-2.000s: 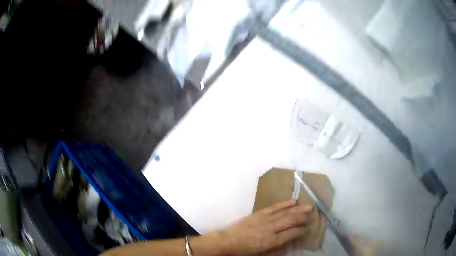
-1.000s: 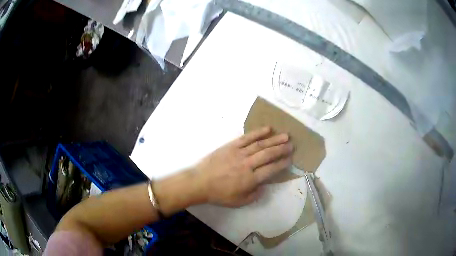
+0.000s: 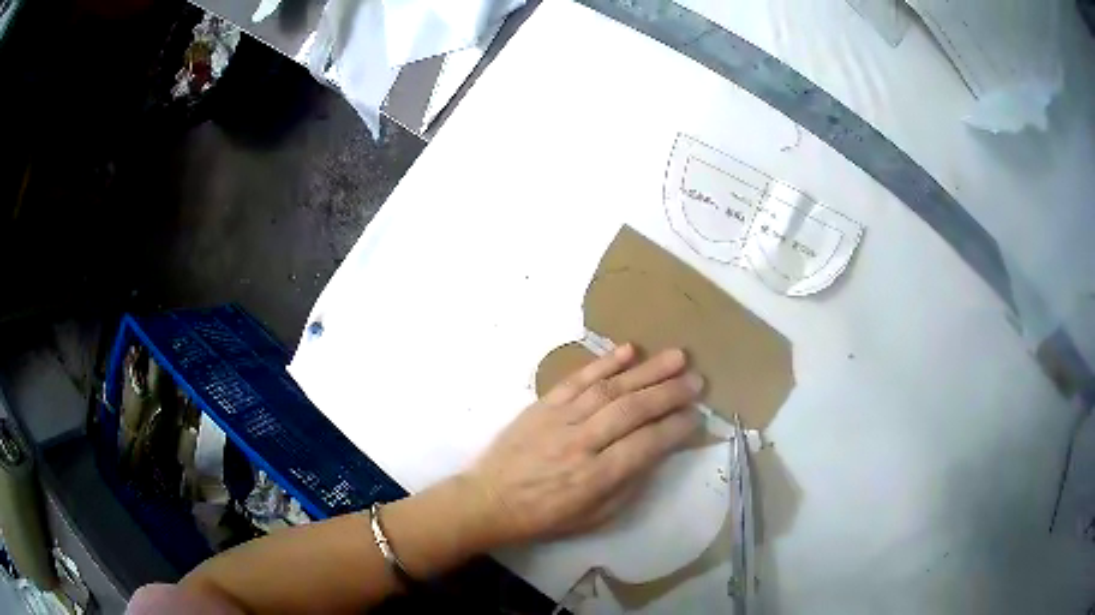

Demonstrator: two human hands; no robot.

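Observation:
A tan brown card [image 3: 696,315] with clipped corners lies on the white table sheet. A narrow white tape strip [image 3: 716,419] runs along its lower edge, partly under my left hand. My left hand [image 3: 600,439] lies flat on the card and tape, palm down, fingers slightly apart. A rounded white piece [image 3: 672,511] shows below the hand, with brown card along its lower edge. A long silver pointed tool [image 3: 740,511] stands at the tape's right end, its tip touching the card edge. Its handle is cut off by the bottom edge. My right hand is not in view.
A white half-round paper pattern [image 3: 757,228] with printed lines lies above the card. A grey steel rule [image 3: 841,132] curves across the table behind it. A blue crate [image 3: 258,402] of scraps stands at the lower left. Crumpled white material [image 3: 396,48] lies at the top.
Since two seconds ago, the card has turned and the tool has moved to its lower right edge. Since one second ago, my left hand has shifted slightly down, uncovering more tape.

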